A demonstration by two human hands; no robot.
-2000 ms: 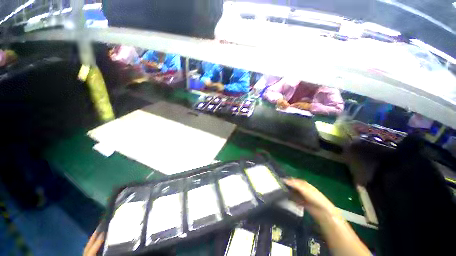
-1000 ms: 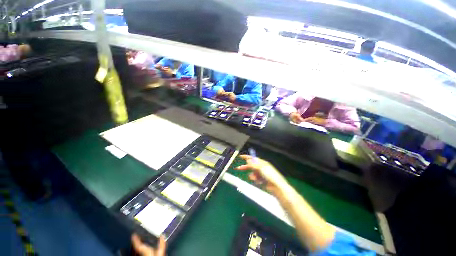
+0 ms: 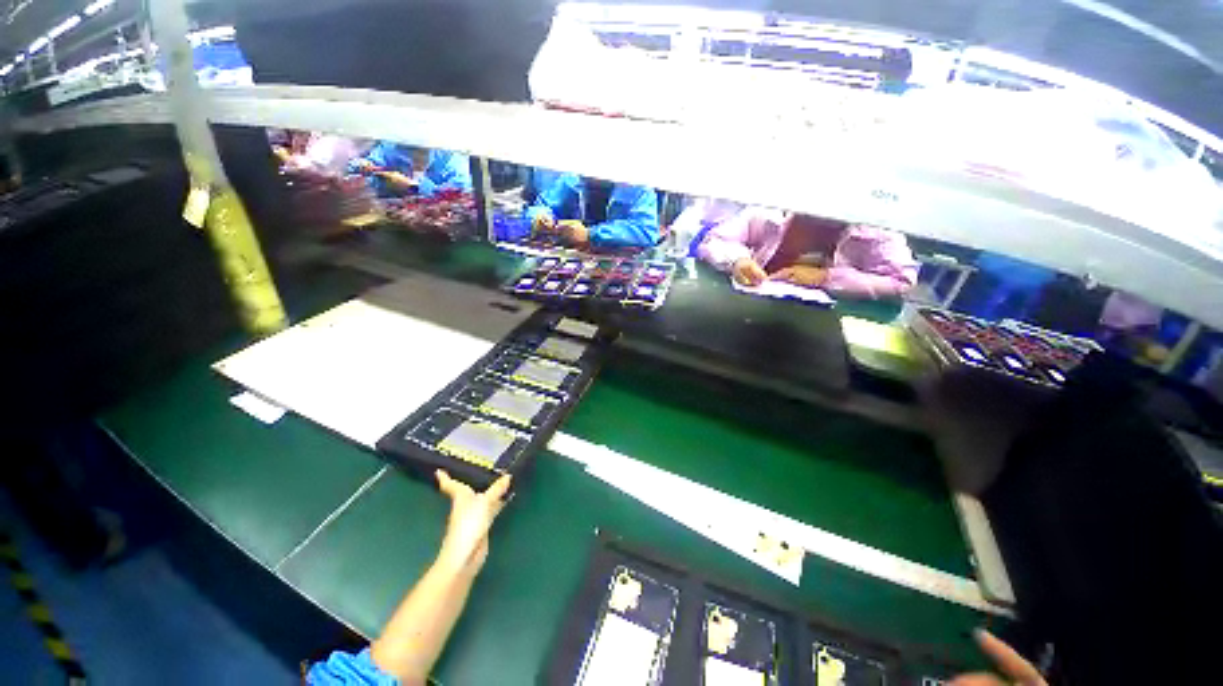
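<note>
A black foam tray (image 3: pixel 526 432) with a row of several phone housings lies partly over the white board, towards the white-edged recess. My left hand (image 3: pixel 472 509) is at its near end, fingers touching the edge. A second black foam tray (image 3: pixel 687 619) with phone housings lies at the bottom, cut off by the picture edge; pale gold pieces show at the phones' upper ends. My right hand (image 3: pixel 1009 662) is at the bottom right edge, mostly cut off, near this second tray. What it holds cannot be seen.
A white board (image 3: pixel 356 362) lies on the green bench. A white strip with small tan marks (image 3: pixel 778 547) lies beside the long white edge. A yellow-wrapped post (image 3: pixel 244 261) stands at left. Across the line, people in blue and pink sleeves work at trays (image 3: pixel 590 279) under a shelf.
The first tray has moved away from me, farther onto the board and bench. My left hand has followed at its near end. My right hand has left that tray's far side and moved to the lower right.
</note>
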